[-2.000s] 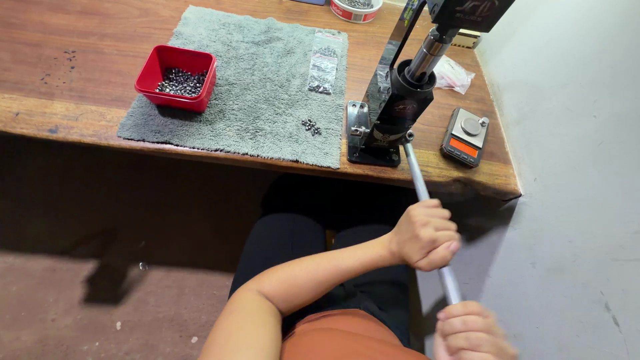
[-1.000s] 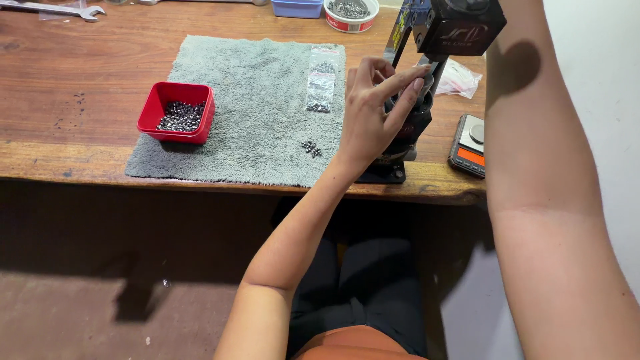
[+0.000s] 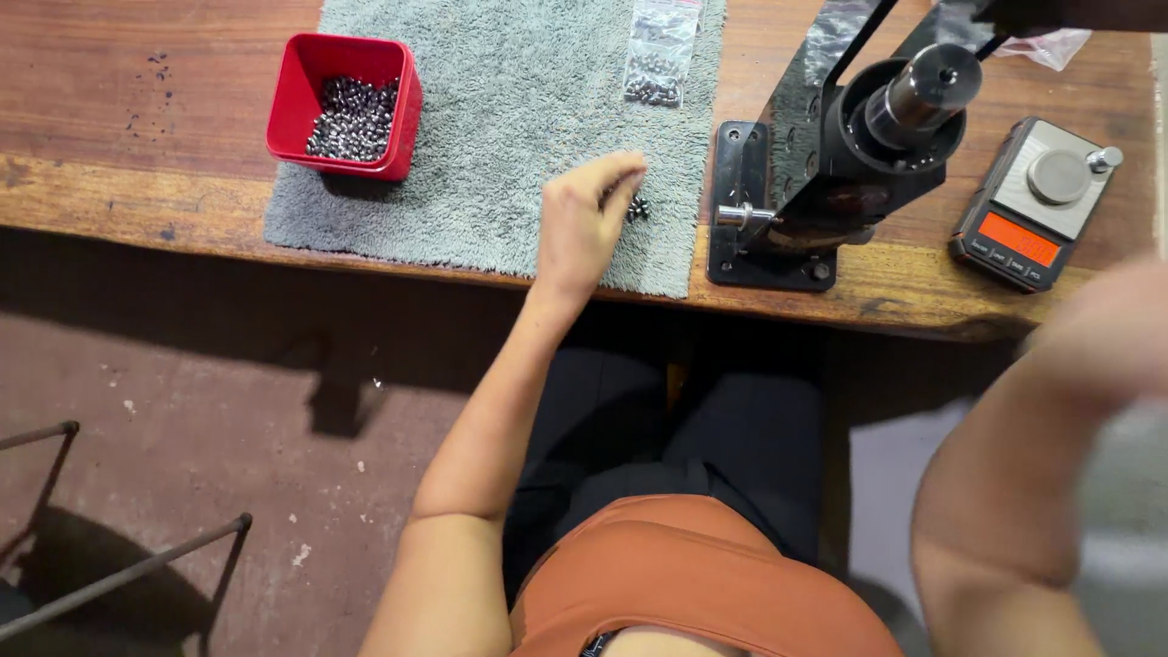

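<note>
My left hand (image 3: 589, 219) hovers at or just over the grey-green towel (image 3: 511, 100), fingers bent together beside a small pile of dark metal pellets (image 3: 639, 209); whether a pellet is between the fingertips cannot be told. My right hand (image 3: 1109, 328) is blurred at the right edge, partly out of frame, with its fingers hidden. Right of the towel stands a black bench press (image 3: 830, 182) with a steel ram (image 3: 922, 96). A red plastic box (image 3: 406, 137) on the towel's left holds many shiny pellets. A clear zip bag (image 3: 659, 55) of pellets lies near the towel's upper right.
A digital pocket scale (image 3: 1049, 205) with a lit orange display and a small metal piece on it sits right of the press. Behind the press is a clear plastic bag (image 3: 1045, 46). Thin metal legs (image 3: 128, 575) stand on the floor at lower left.
My left hand has moved from the press to the pellets on the towel. My right arm, reaching up past the press a second ago, is now lower at the right. The view has shifted.
</note>
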